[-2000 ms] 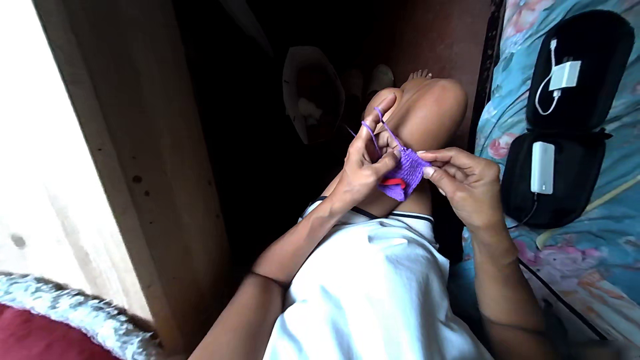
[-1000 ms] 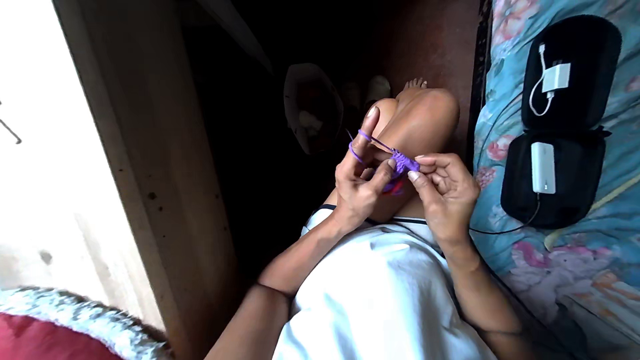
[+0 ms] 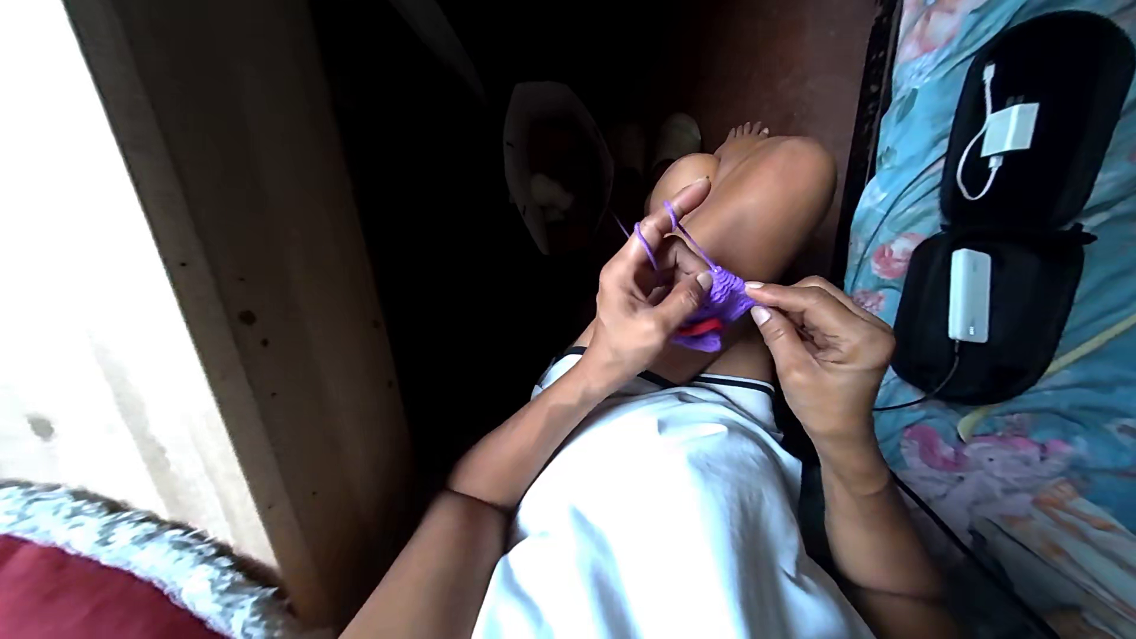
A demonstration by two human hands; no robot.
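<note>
Over my thighs, my left hand (image 3: 643, 306) pinches a small purple crocheted piece (image 3: 729, 293) between thumb and fingers. Purple yarn (image 3: 645, 247) loops around its raised index finger and runs down to the top of the piece. A red part (image 3: 701, 327) shows at the lower side of the work. My right hand (image 3: 821, 351) has its thumb and index fingertips closed at the right edge of the piece. Whether a hook is in its fingers cannot be seen.
To the right, an open black case (image 3: 914, 346) with a white power bank (image 3: 969, 295) and a white charger (image 3: 1010, 130) lies on flowered blue fabric (image 3: 887, 204). A pale bag or bin (image 3: 532, 98) stands on the dark floor. A wooden panel (image 3: 293, 355) rises at left.
The purple piece, bunched between my fingers a second ago, is spread more widely now, and its red part shows more clearly. Both hands stay on the work.
</note>
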